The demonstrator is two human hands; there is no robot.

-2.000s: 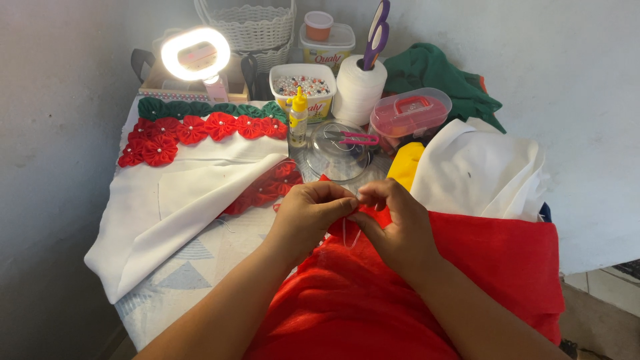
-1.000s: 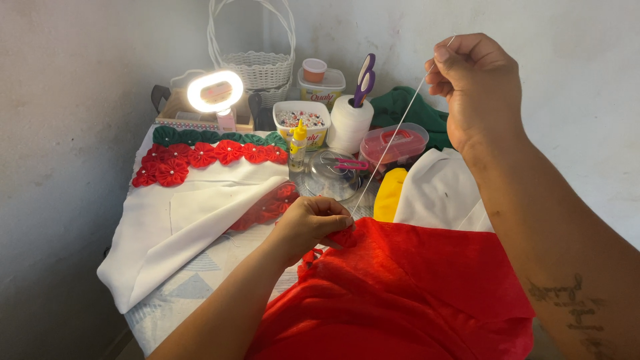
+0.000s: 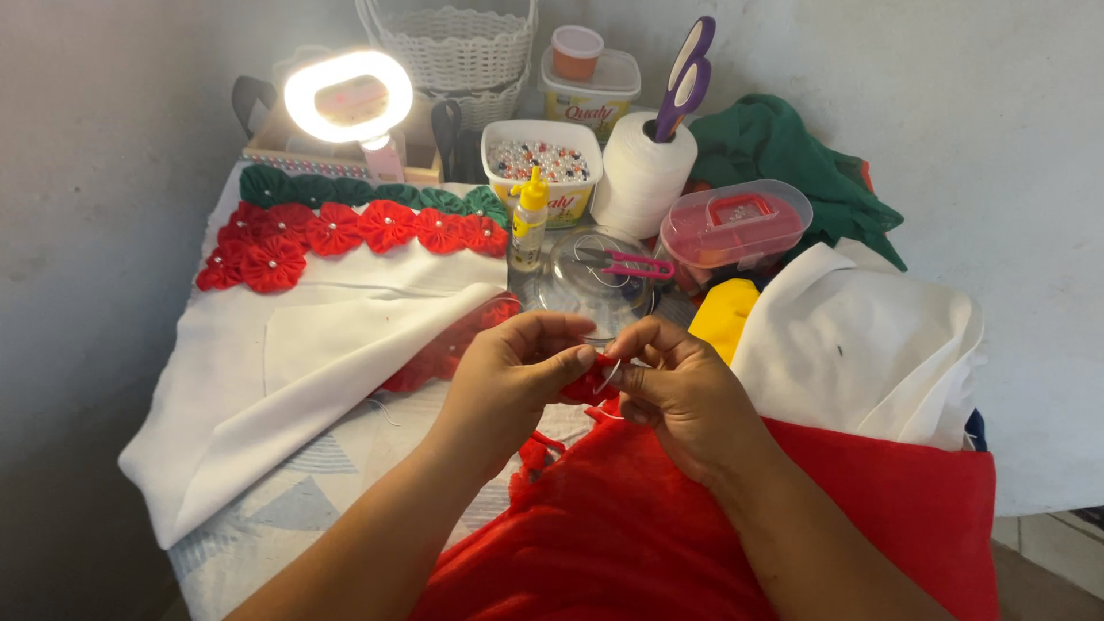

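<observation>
Between my two hands is a small gathered piece of red fabric (image 3: 592,382) with a loop of white thread (image 3: 609,377) on it. My left hand (image 3: 526,371) pinches its left side, and my right hand (image 3: 673,384) holds the right side close by. No needle can be made out. Beneath them spreads a large red cloth (image 3: 604,526) over the table's near edge. Left of my hands lies a folded white cloth (image 3: 345,345) bearing rows of red fabric rosettes (image 3: 385,226) and green ones (image 3: 345,190), with pearl beads at their centres.
Behind my hands are pink thread snips (image 3: 634,265) on a clear lid (image 3: 595,302), a glue bottle (image 3: 529,228), a tub of beads (image 3: 542,164) and a thread cone (image 3: 645,177) holding purple-handled scissors (image 3: 686,82). A lit lamp (image 3: 348,97) stands back left; a pink-lidded box (image 3: 733,226) sits right.
My right hand has come down from high on the right, where it drew the white thread taut, to beside my left hand. The thread now hangs in a slack loop.
</observation>
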